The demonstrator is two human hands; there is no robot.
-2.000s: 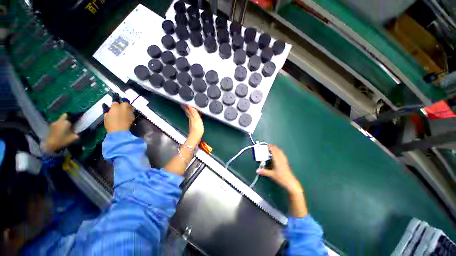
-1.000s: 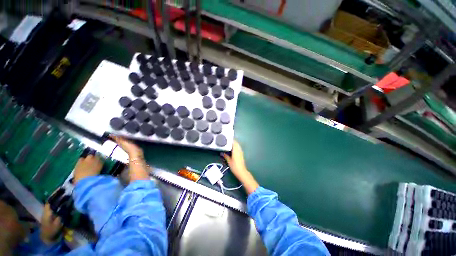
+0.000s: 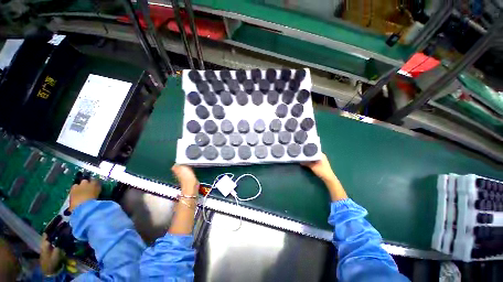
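Observation:
A white foam tray [image 3: 248,161] with several rows of black cylindrical parts [image 3: 244,151] is over the green-topped bench [image 3: 375,165]. A gap without cylinders shows near its middle. My left hand [image 3: 186,177], with a thin bracelet, grips the tray's near left corner. My right hand [image 3: 324,168] grips its near right corner; some fingers are hidden under the tray. I cannot tell whether the tray touches the bench. A white cable with a small box [image 3: 225,185] lies in front of the tray, between my hands.
Stacked foam trays [image 3: 453,216] stand at the bench's right end. A printed paper sheet [image 3: 95,114] lies at left by black containers [image 3: 33,77]. A neighbour's hand [image 3: 84,194] is near green circuit boards [image 3: 27,176]. A metal rail [image 3: 259,216] runs along the near edge; shelves stand behind.
My right hand has left the white cable and taken the tray's right corner. The tray has moved right, away from the printed sheet, and turned square to me.

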